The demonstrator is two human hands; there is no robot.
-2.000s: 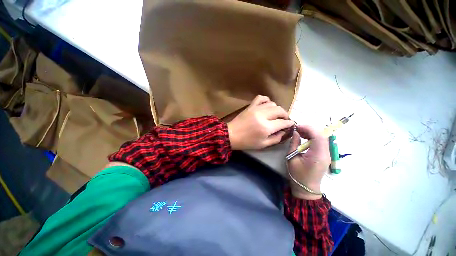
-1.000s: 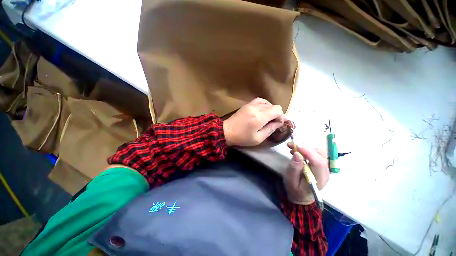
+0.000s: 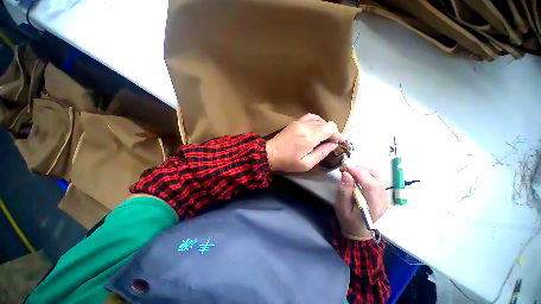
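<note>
A tan bag body (image 3: pixel 261 71) with pale bound edges lies on the white table in front of me. My left hand (image 3: pixel 304 143) pinches a small folded brown corner (image 3: pixel 341 152) at its near right edge. My right hand (image 3: pixel 360 202) holds a pen-sized pick with a cream-yellow handle (image 3: pixel 361 205) and silvery butt end. The butt points down towards my wrist, and the tip end is at the pinched corner. The thin tip itself is too small to make out.
A green-handled tool (image 3: pixel 398 181) lies right of my right hand, a dark strip beside it. Thread ends (image 3: pixel 525 175) lie on the white table (image 3: pixel 439 208). Brown folded bags (image 3: pixel 457 27) are stacked at the far right. More tan bags (image 3: pixel 110 145) hang or lie at the left, below the table.
Two seconds ago the pick's butt lay by the left hand; it has since turned round, tip end to the corner. Over the last second the right hand has moved slightly up and left.
</note>
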